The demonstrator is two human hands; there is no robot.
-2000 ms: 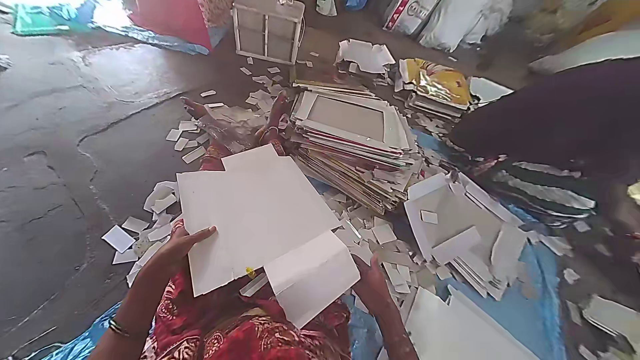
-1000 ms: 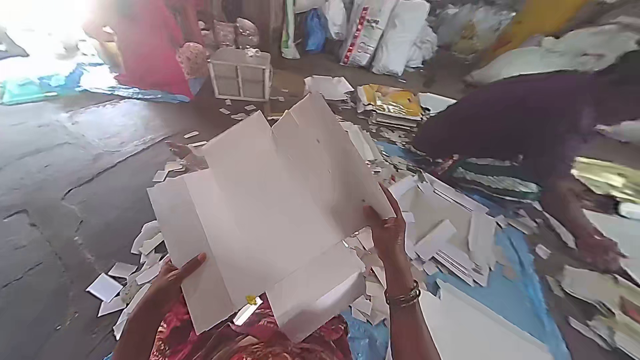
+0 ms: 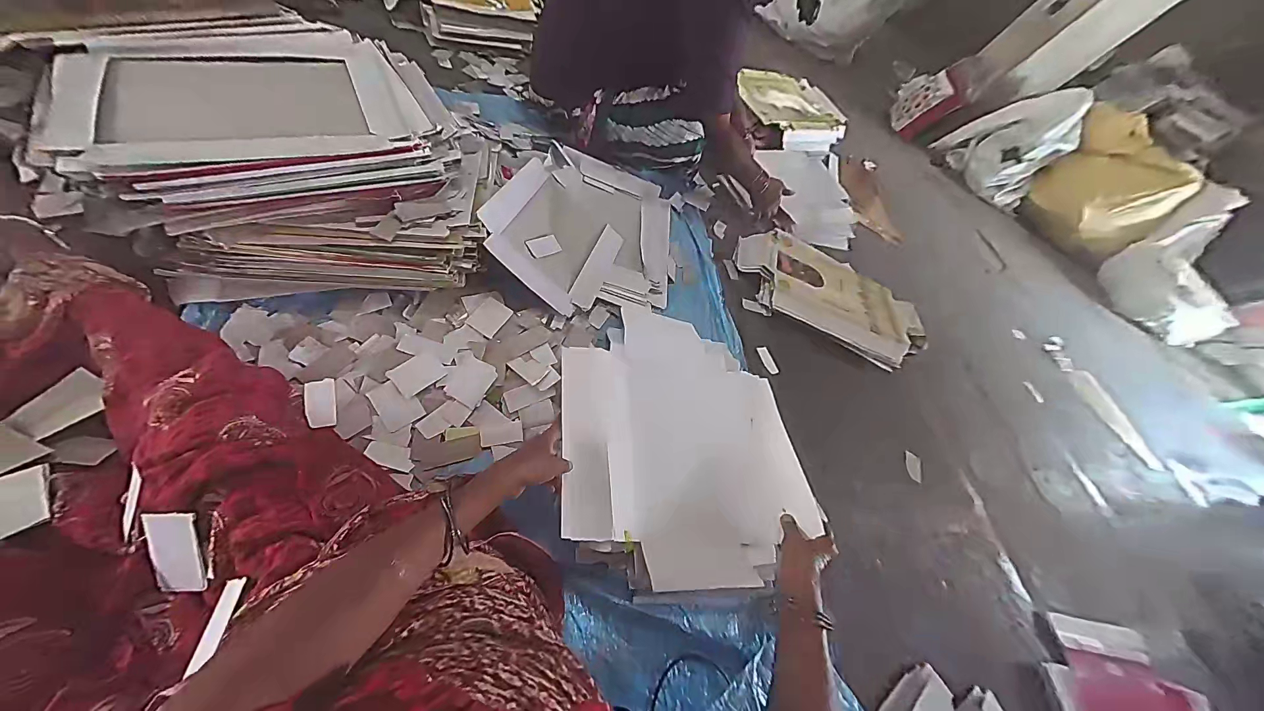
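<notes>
A white die-cut cardboard sheet (image 3: 686,444) with side flaps lies over a stack of similar sheets on the blue plastic tarp. My left hand (image 3: 541,456) grips its left edge, the thumb side against the board. At the lower right corner, my right hand (image 3: 805,541) holds the sheet with the thumb on top. The lower edges of other sheets (image 3: 696,597) show beneath it. Many small cardboard offcuts (image 3: 395,405) are scattered left of the sheet.
Upper left stands a tall pile of cardboard sheets (image 3: 237,153). Beyond my sheet lies a framed grey-white cardboard piece (image 3: 592,222) with strips on it. A co-worker's hand (image 3: 765,193) is near printed sheets (image 3: 839,296). Filled bags (image 3: 1111,183) lie at right; blue tarp (image 3: 632,642) runs below.
The view has swung far to the right. The sheet that both hands held up over the lap now lies over the stack on the tarp, with both hands at its edges.
</notes>
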